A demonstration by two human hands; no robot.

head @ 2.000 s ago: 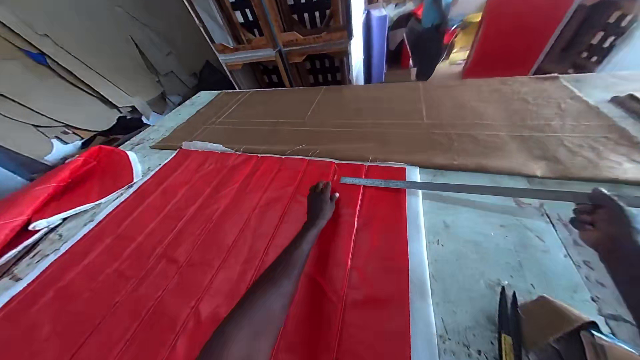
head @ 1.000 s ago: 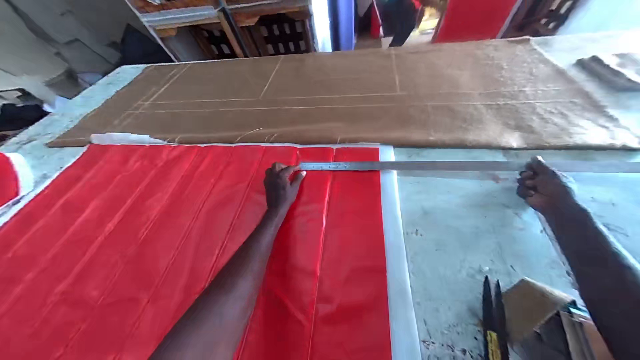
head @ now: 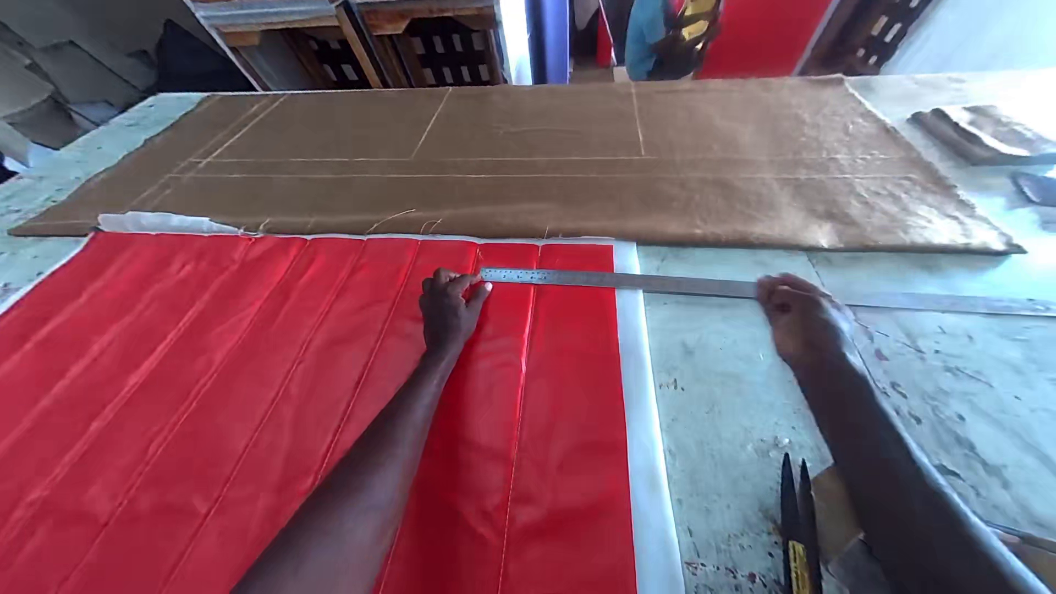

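A long metal ruler [head: 693, 285] lies across the right part of a red stitched, channelled sheet [head: 569, 396] and runs on over the pale tabletop to the right. My left hand [head: 450, 309] holds the ruler's left end between thumb and fingers, near a seam just below the sheet's far edge. Farther right, beyond the sheet's white border [head: 648, 429], my right hand [head: 796, 313] is closed around the ruler's middle stretch. Behind the red sheet lies a brown sheet [head: 528, 198] marked with pale straight lines.
Scissors [head: 799, 528], blades pointing away, lie near my right forearm beside a brown scrap [head: 837, 511]. A folded brown piece [head: 982, 136] rests at the far right of the table [head: 726, 371]. Beyond the table are wooden racks [head: 412, 49] and a person in a blue top [head: 648, 37].
My right hand has moved left along the ruler, closer to the red sheet. My left hand stays at the ruler's left end. The view has shifted.
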